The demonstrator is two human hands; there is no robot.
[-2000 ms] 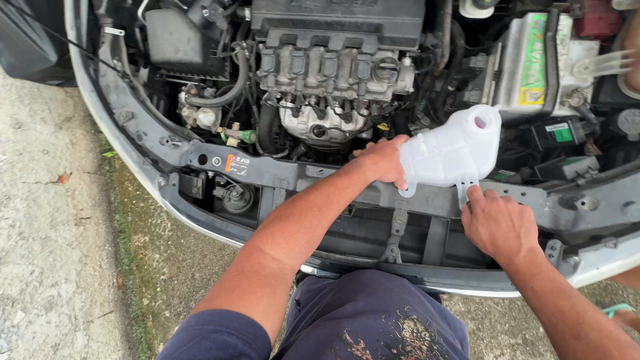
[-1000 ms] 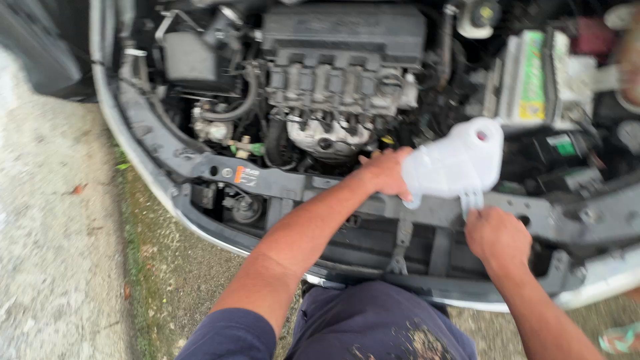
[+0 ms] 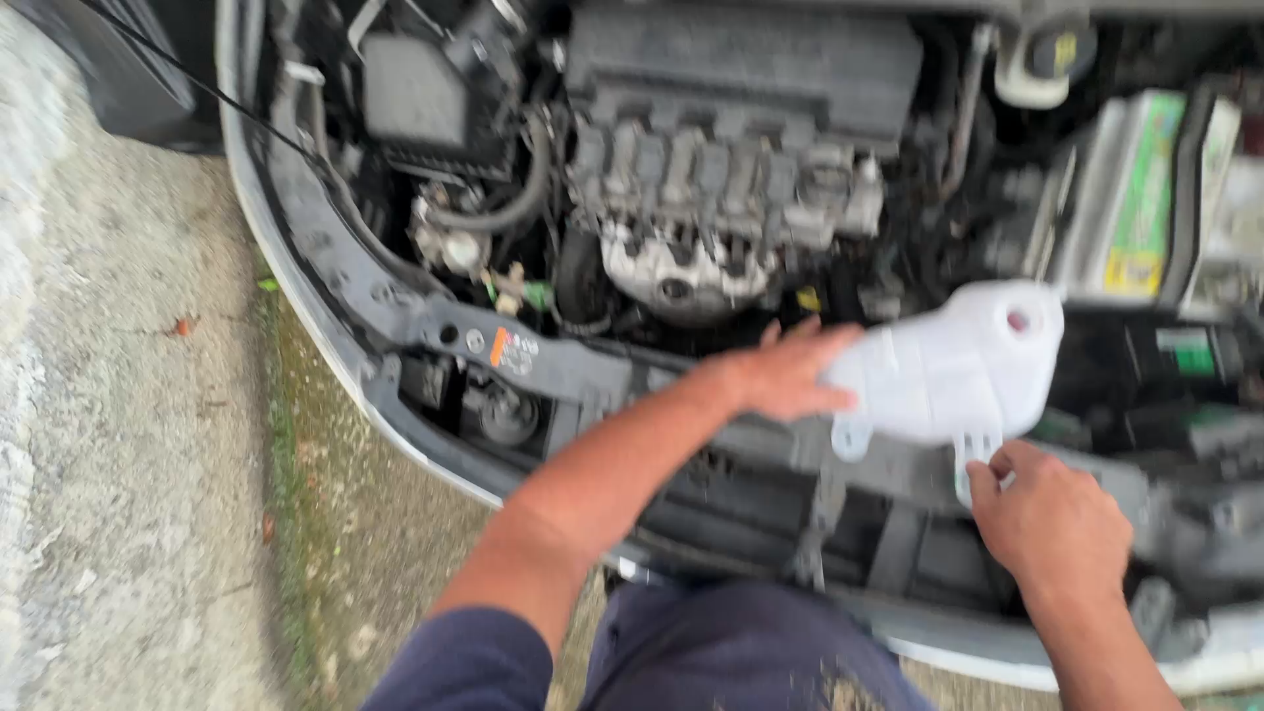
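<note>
A white translucent plastic reservoir tank [image 3: 948, 365], with a round opening at its upper right, is held over the front crossmember of a car's engine bay. My left hand [image 3: 795, 375] lies against the tank's narrow left end with fingers spread; its grip is partly hidden. My right hand [image 3: 1052, 513] pinches the slotted mounting tab [image 3: 976, 459] on the tank's lower edge. Another tab with a hole [image 3: 851, 434] hangs below the left end. Behind the tank is the engine [image 3: 731, 178]. The view is somewhat blurred.
The grey radiator support panel [image 3: 573, 370] runs across the front, with the bumper edge [image 3: 434, 459] nearer me. A black air filter box [image 3: 415, 94] stands at upper left, a car battery [image 3: 1136, 197] at right. Concrete ground [image 3: 128, 395] lies at left.
Both hands stay at the tank throughout. The left hand's fingers look more spread than two seconds ago. The view has shifted somewhat.
</note>
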